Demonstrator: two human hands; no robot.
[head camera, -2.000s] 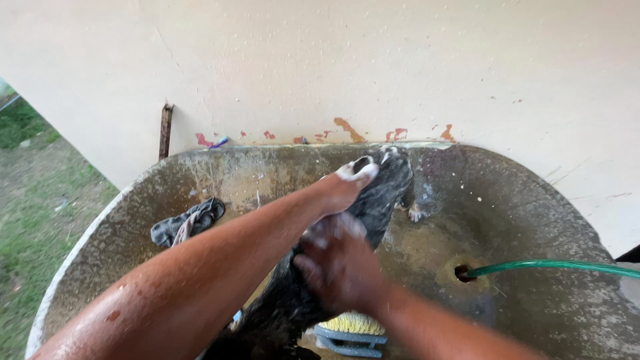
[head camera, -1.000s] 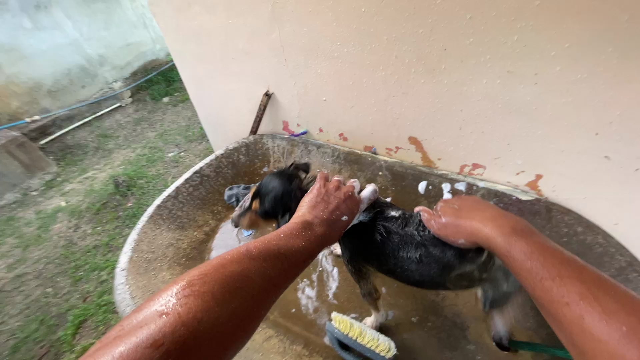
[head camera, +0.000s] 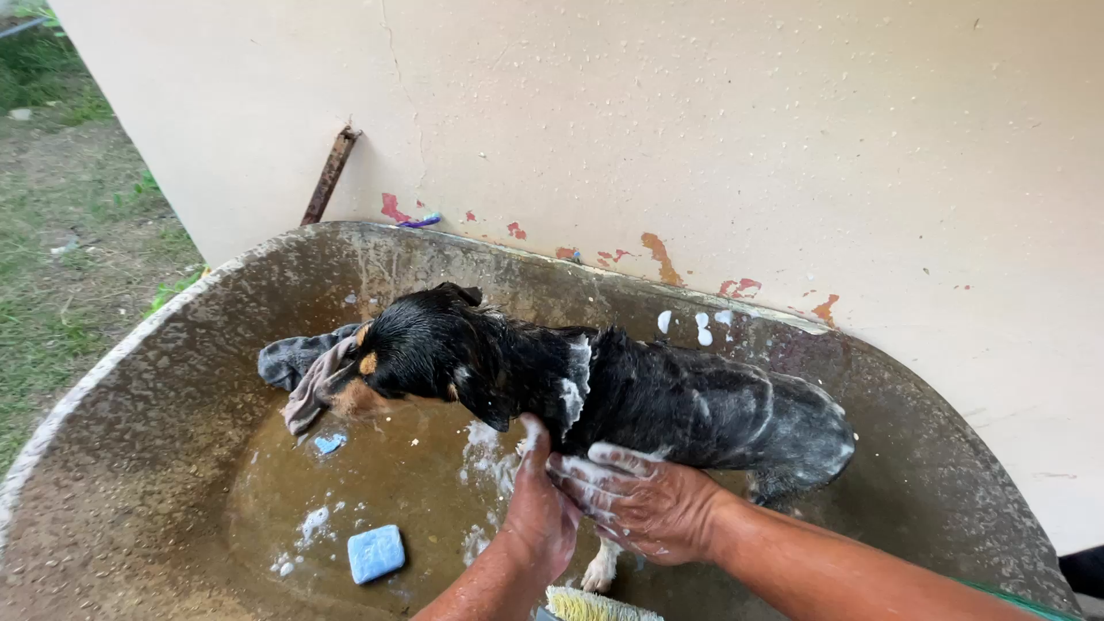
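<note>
A wet black dog with tan face markings (head camera: 681, 397) stands in a concrete tub (head camera: 129, 423), its head to the left and white lather on its neck and back. My left hand (head camera: 539, 509) is at the dog's lower chest, below its neck, with part of the palm hidden. Lather coats my right hand (head camera: 642, 500), whose fingers lie against the dog's side just behind the front leg, close to my left hand. A blue bar of soap (head camera: 376, 554) lies on the tub floor. Below my hands shows a scrub brush with pale yellow bristles (head camera: 599, 605).
Wet grey cloths (head camera: 306, 362) lie by the dog's muzzle. A small blue piece (head camera: 329, 443) is on the tub floor. A purple toothbrush-like item (head camera: 421, 222) rests on the back rim, near a rusty metal bar (head camera: 330, 175) against the wall. A green hose (head camera: 1018, 599) shows at lower right.
My hands have moved from the dog's upper neck and back down to its chest and side. The blue soap bar now shows in full. The view has shifted.
</note>
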